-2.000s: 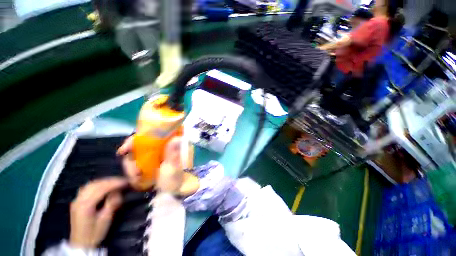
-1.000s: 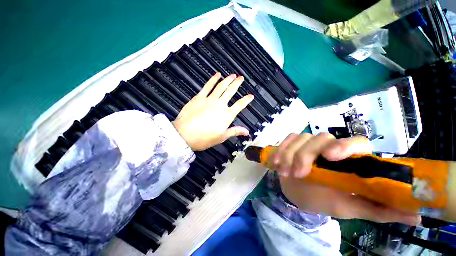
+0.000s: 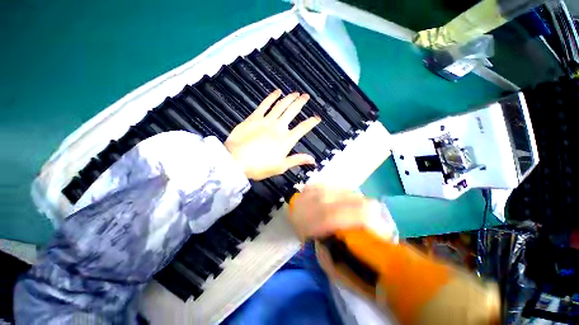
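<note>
Black ribbed bars (image 3: 222, 95) lie packed side by side on a tray with a white liner (image 3: 152, 87). My left hand (image 3: 270, 136) lies flat with spread fingers on top of the bars, holding nothing. My right hand (image 3: 330, 216) is blurred and wrapped round the front of an orange electric screwdriver (image 3: 406, 273). Its front end is at the lower-right ends of the bars; the tip is hidden by my hand. The screwdriver's tan taped rear points to the lower right.
A white screw feeder (image 3: 416, 143) with a metal mechanism stands right of the tray on the green bench (image 3: 127, 38). A yellowish taped post (image 3: 454, 28) and a crumpled clear bag (image 3: 470, 57) are at the upper right. Dark bumpy parts (image 3: 552, 146) lie beyond the feeder.
The view has swung from the hall to the tray. Since one second ago, my right hand and screwdriver have moved left and the screwdriver's rear has dropped. My left hand has barely moved.
</note>
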